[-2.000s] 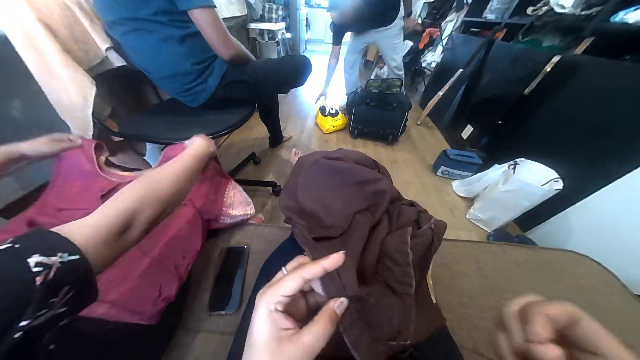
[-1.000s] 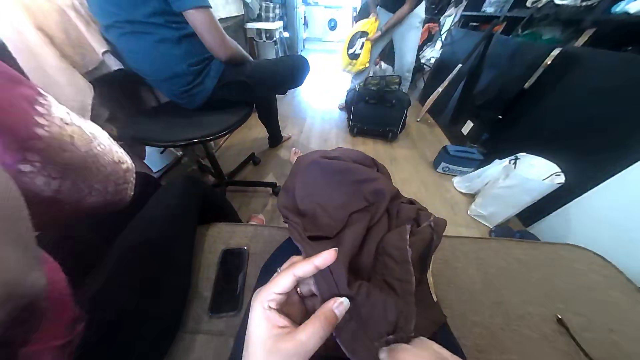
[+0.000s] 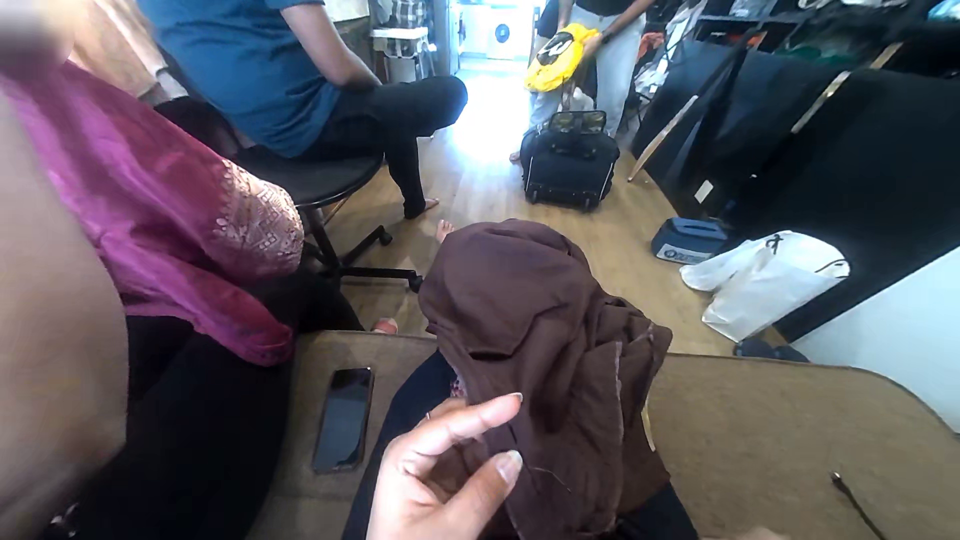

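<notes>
Brown cloth (image 3: 517, 300) with a pale stitched seam lies bunched over my lap. My left hand (image 3: 450, 472) rests at its near left part, index finger and thumb apart, the other fingers curled at the fabric; whether they pinch it is hard to see. Only a sliver of my right hand (image 3: 750, 534) shows at the bottom edge, right of the cloth, so its grip is hidden. A dark phone (image 3: 343, 420) lies on the brown seat (image 3: 750, 420), left of my left hand. A thin loose thread trails on the cloth.
Beside me on the left, another person's arm and a magenta garment (image 3: 165, 210) fill the view. Ahead are a seated person on a black swivel chair (image 3: 322, 180), a person holding a yellow bag (image 3: 562, 56), a black suitcase (image 3: 570, 161) and white bags (image 3: 765, 281). A dark cord (image 3: 855, 502) lies right.
My right hand has moved from above the seat at right down to the bottom edge. The neighbour's magenta garment has shifted and been raised. The yellow bag, earlier on the floor, is now held up.
</notes>
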